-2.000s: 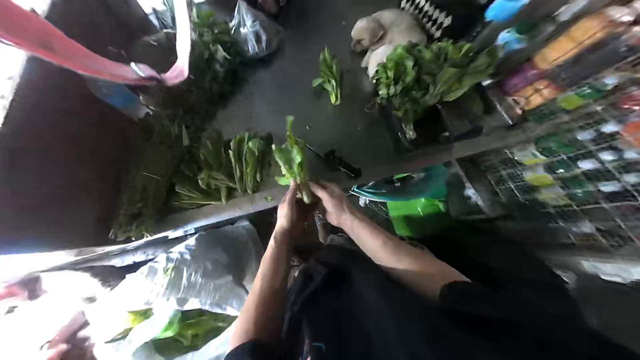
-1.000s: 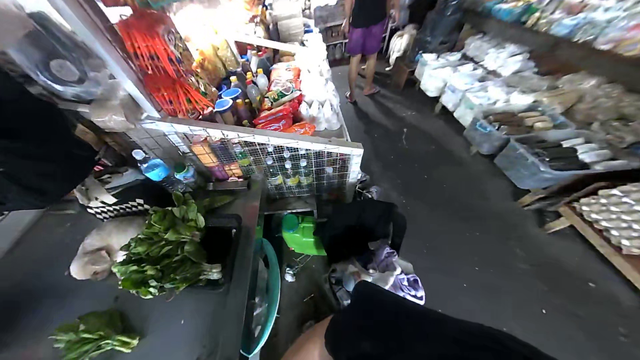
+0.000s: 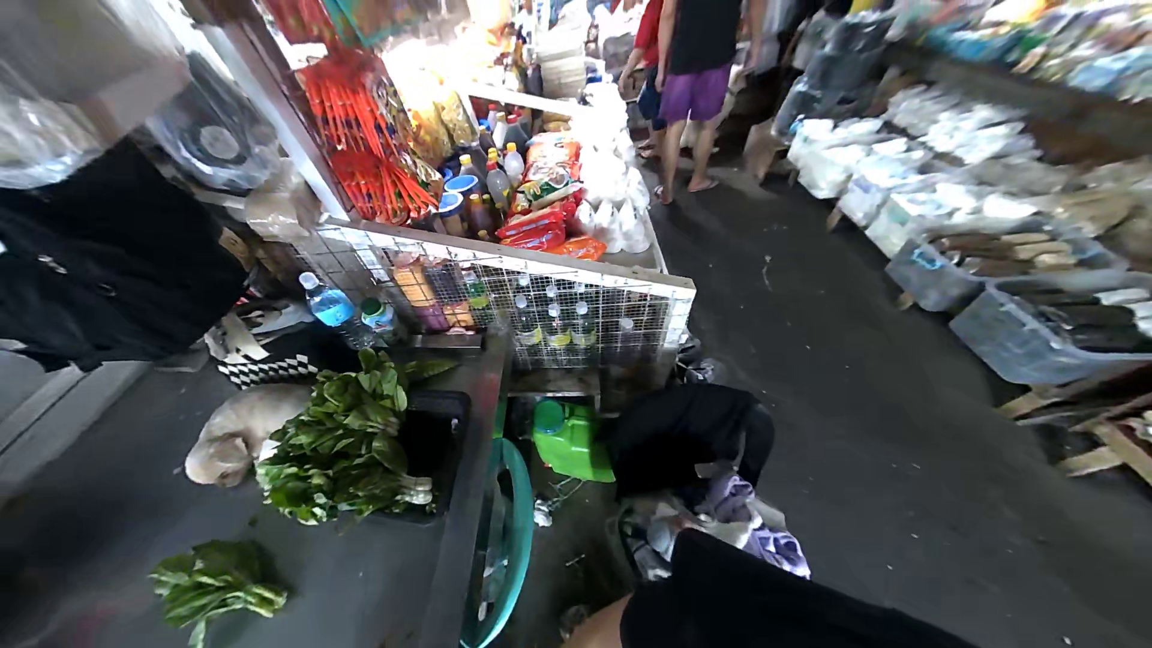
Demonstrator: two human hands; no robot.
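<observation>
Neither of my hands is in view; only a bit of bare skin beside dark clothing shows at the bottom edge. A bunch of leafy greens (image 3: 219, 583) lies on the dark tabletop at the lower left. Behind it, a larger heap of leafy greens (image 3: 337, 441) rests partly over a black tray (image 3: 457, 423). A small pale animal (image 3: 256, 423) lies curled against the heap. At the table's right side are a teal plastic basin rim (image 3: 517, 549) and a green plastic jug (image 3: 571, 441).
A wire-mesh panel (image 3: 576, 310) with bottles behind it borders the table. Black cloth (image 3: 688, 432) and a bag of clothes (image 3: 742, 531) are beside the jug. A person in purple shorts (image 3: 697, 94) stands in the aisle. Clear plastic bins (image 3: 1035, 337) line the right.
The view has swung far to the right. Two seconds ago both my hands held a small bunch of greens over the table edge; now they are out of sight.
</observation>
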